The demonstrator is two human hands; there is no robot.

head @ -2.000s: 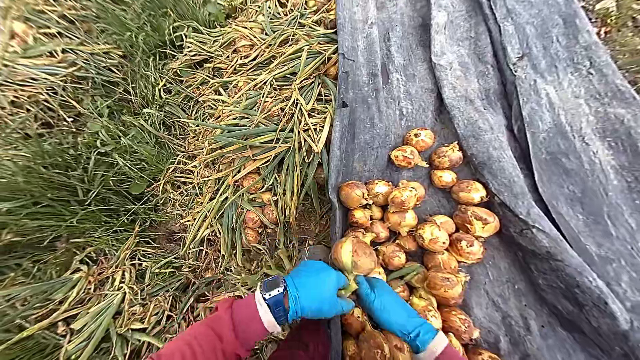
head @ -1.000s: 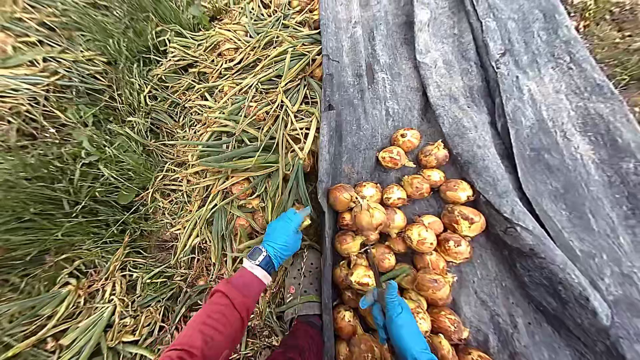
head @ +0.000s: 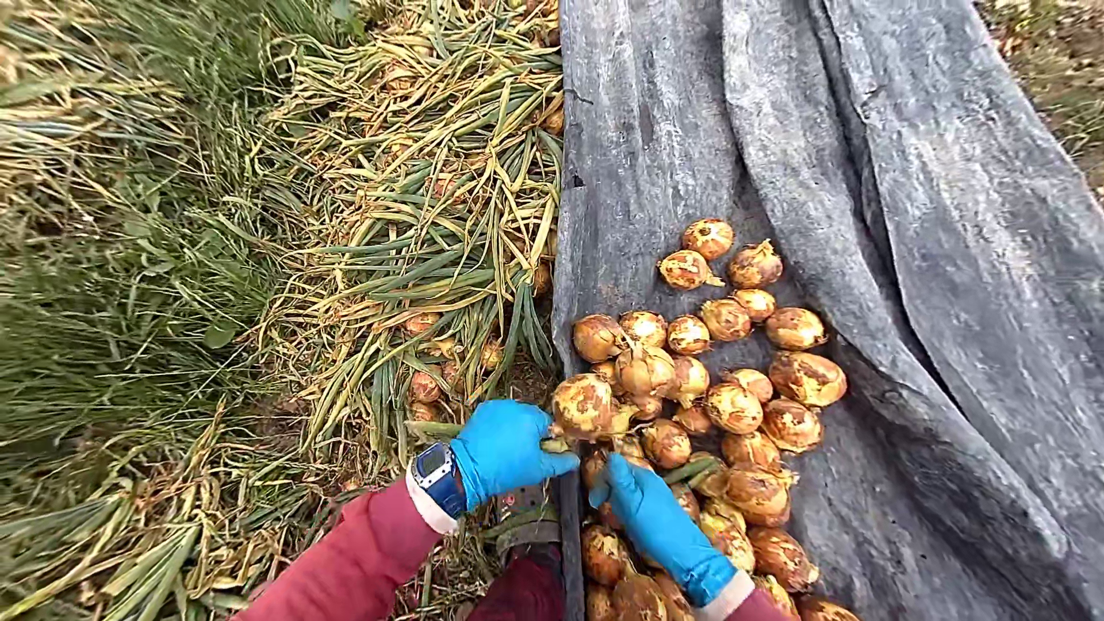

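My left hand (head: 511,453), in a blue glove with a watch at the wrist, is closed around the leafy neck of an onion at the fabric's left edge. The onion bulb (head: 582,405) sits just beyond its fingers. Close by on the right, my right hand (head: 660,522), also blue-gloved, reaches over the pile with its fingers curled near the same neck; whether it holds anything is hidden. Beneath and around it, several loose onions (head: 733,408) with brown skins lie heaped on a grey fabric sheet (head: 655,147).
Left of the sheet, onions with long green and yellow tops (head: 414,259) lie on the ground, with grass (head: 112,293) farther left. Folds run along the sheet's right side. A shoe (head: 526,526) shows below my left hand.
My left hand has moved from the onion tops beside the sheet back toward my right hand, with an onion now at its fingers. One second ago the two hands were farther apart.
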